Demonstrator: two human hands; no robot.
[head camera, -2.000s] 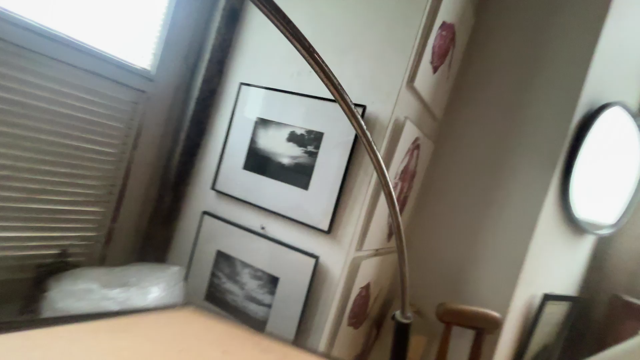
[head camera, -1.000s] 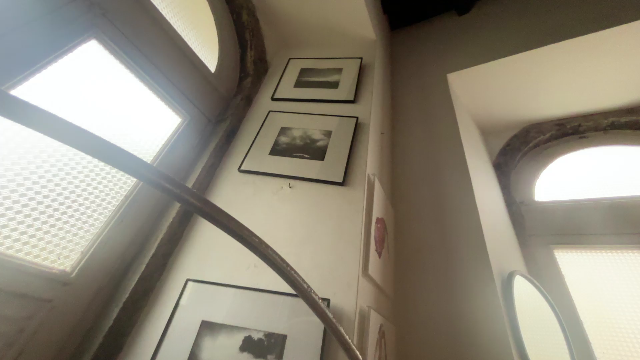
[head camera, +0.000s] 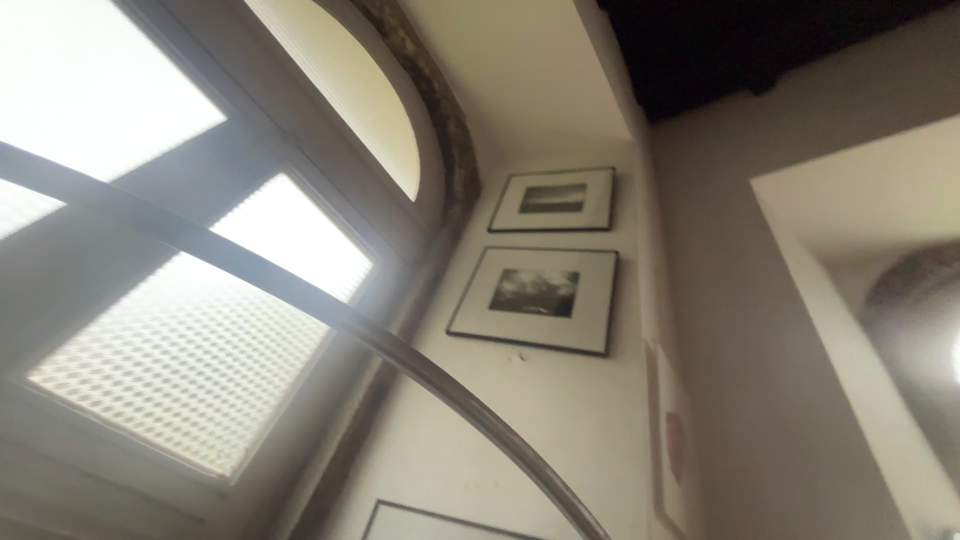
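Observation:
Neither my left hand nor my right hand shows in the head view. A curved metal pole (head camera: 450, 394) arcs from the left edge down to the bottom, right of the middle. Behind it, two black-framed black-and-white pictures, an upper one (head camera: 553, 199) and a lower one (head camera: 534, 300), hang one above the other on a pale wall. The top of another dark frame (head camera: 457, 519) shows at the bottom edge.
A window with textured panes (head camera: 187, 360) fills the left, below an arched pane (head camera: 352, 97). At the right are a wall recess (head camera: 870, 202) and a picture with a red shape (head camera: 675, 446) seen at a steep angle. The ceiling at the upper right is dark.
The view has tilted up a long way, from the lower pictures and a stool to the upper wall and ceiling. No hand shows in any frame.

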